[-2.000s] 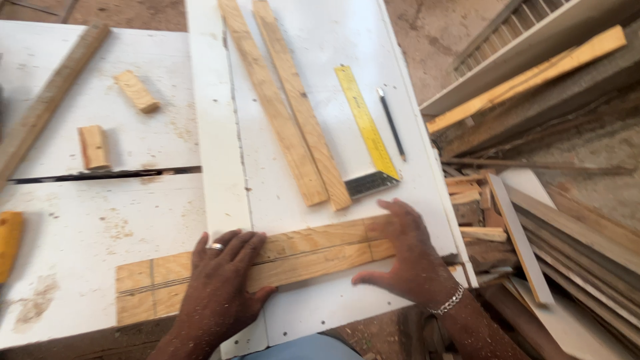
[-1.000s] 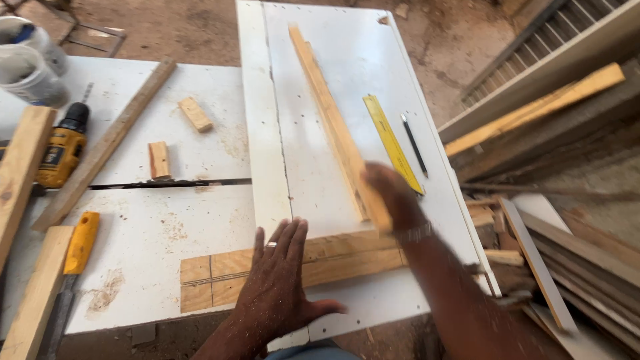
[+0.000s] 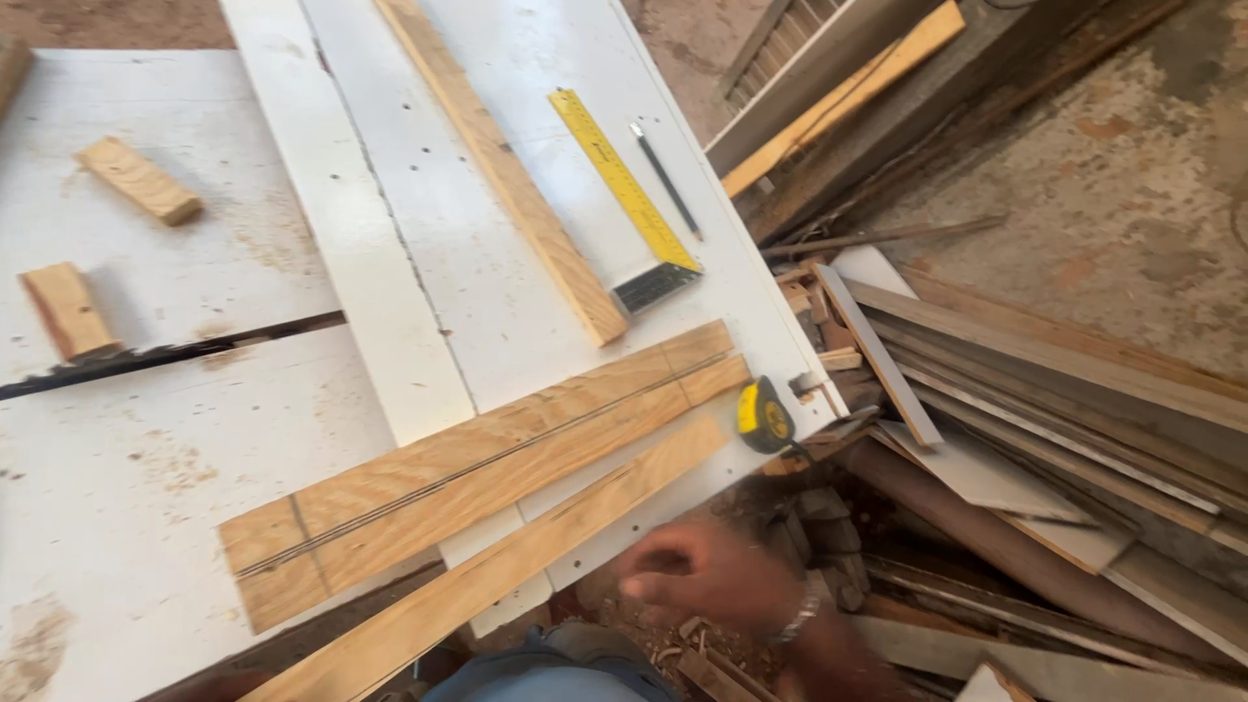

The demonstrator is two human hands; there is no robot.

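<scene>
My right hand [image 3: 712, 575], blurred, is below the table's near edge, fingers curled and apart, with nothing seen in it. Of my left hand, at most a blurred brown patch shows at the bottom left edge; its grip is hidden. A wooden strip [image 3: 546, 531] slants up from there over the table's near edge. Beyond it, marked wooden pieces [image 3: 487, 458] lie side by side, with dark lines across both ends. A tape measure [image 3: 764, 415] sits by their right end. Another wooden strip [image 3: 507, 175], a yellow-bladed try square [image 3: 624, 180] and a pencil [image 3: 666, 180] lie farther back.
Two short wood offcuts [image 3: 139, 179] [image 3: 70, 310] lie on the white tabletop [image 3: 175, 439] at left, near a dark gap. Stacked boards [image 3: 1033, 400] and scrap wood stand right of the table. A long plank [image 3: 848, 97] leans at the back right.
One of the two strips beside the try square has left that spot, and a strip now slants across the near edge. My right hand has moved down toward me; my left hand has left the marked pieces.
</scene>
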